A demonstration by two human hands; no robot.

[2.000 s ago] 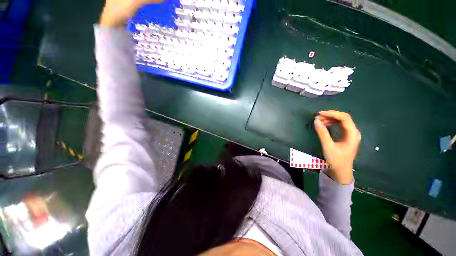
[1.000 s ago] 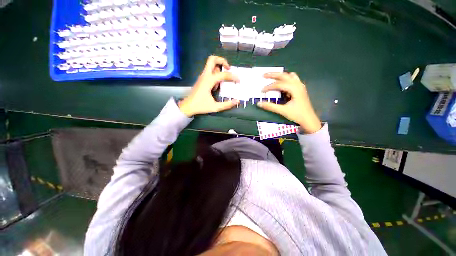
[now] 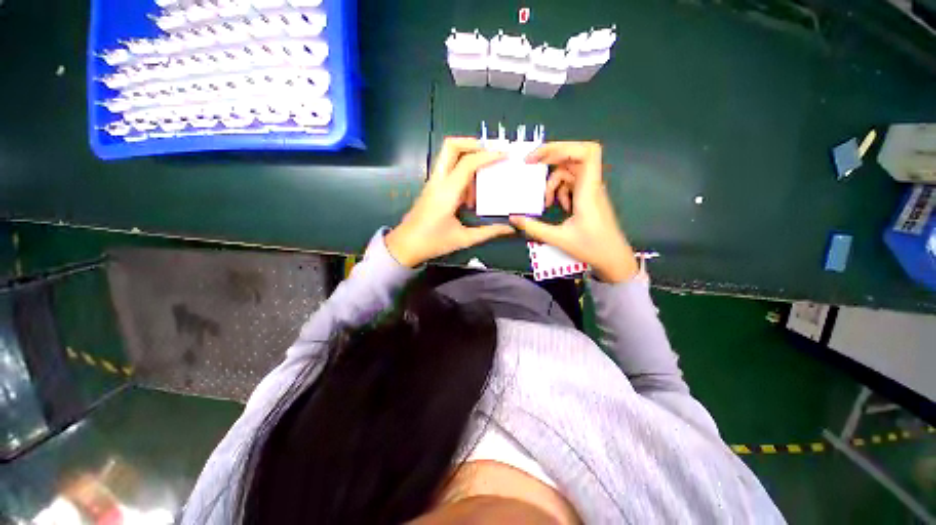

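White adapter units (image 3: 511, 189) are held side by side as one block between both hands, thin prongs pointing away from the body. My left hand (image 3: 443, 210) grips the block's left side. My right hand (image 3: 587, 210) grips its right side. Fingers hide parts of the block, so the number of units is unclear. A short row of white units with grey sides (image 3: 529, 64) stands on the bench beyond the hands. A blue tray (image 3: 354, 97) at the upper left holds white units in rows.
The sticker sheet with red dots (image 3: 556, 263) lies at the bench edge, partly behind my right hand. Blue pads (image 3: 837, 251), a small stick (image 3: 866, 144), a pale container (image 3: 911, 154) and a blue box (image 3: 917, 241) are at the right. A metal-framed chair (image 3: 205, 318) stands lower left.
My left hand has come from the tray to the bench centre. Both hands hold the block, which now looks narrower, its prongs turned from towards the body to away from it.
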